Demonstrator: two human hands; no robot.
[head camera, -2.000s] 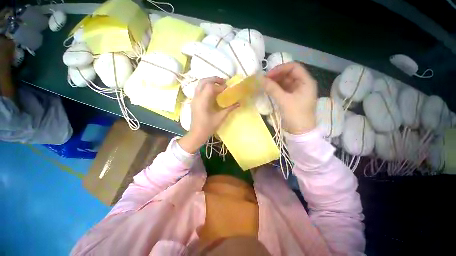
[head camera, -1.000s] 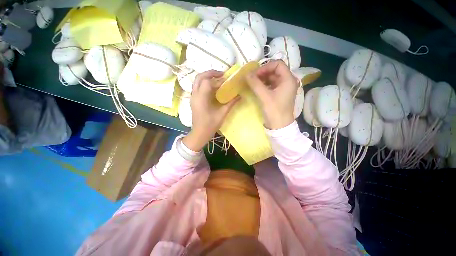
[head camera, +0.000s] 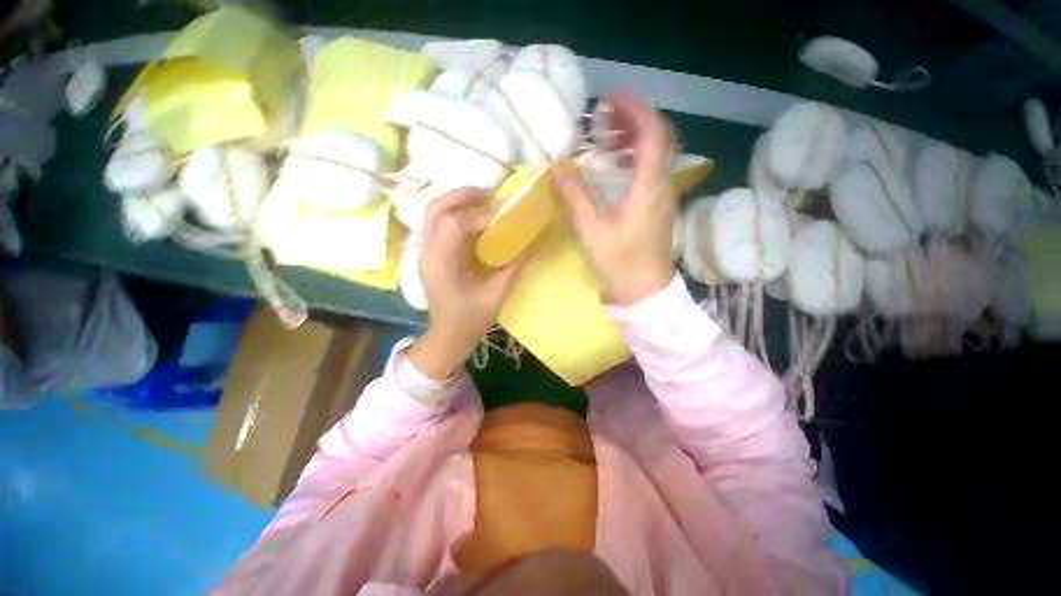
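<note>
My left hand (head camera: 457, 274) holds an oval pad (head camera: 515, 217), its tan face turned up, and a yellow label sheet (head camera: 567, 317) that hangs below it. My right hand (head camera: 628, 215) is at the pad's right edge, thumb near the tan face and fingers raised and blurred. Whether a small label is between its fingertips cannot be told. White oval pads (head camera: 454, 142) with thin brown lines lie heaped just beyond my hands. Another pad, partly tan (head camera: 693, 172), lies just right of my right hand.
Spare yellow sheets (head camera: 207, 105) lie on pads at the left. More corded pads (head camera: 875, 204) are heaped at the right. A pale rail (head camera: 719, 103) runs behind; a lone pad (head camera: 839, 61) lies beyond it. A carton (head camera: 270, 402) stands below left. Another person's sleeve (head camera: 76, 338) shows at left.
The view has shifted slightly. My left hand still holds the pad and sheet. My right hand has stayed close to the pad, its fingers now lifted higher and more spread.
</note>
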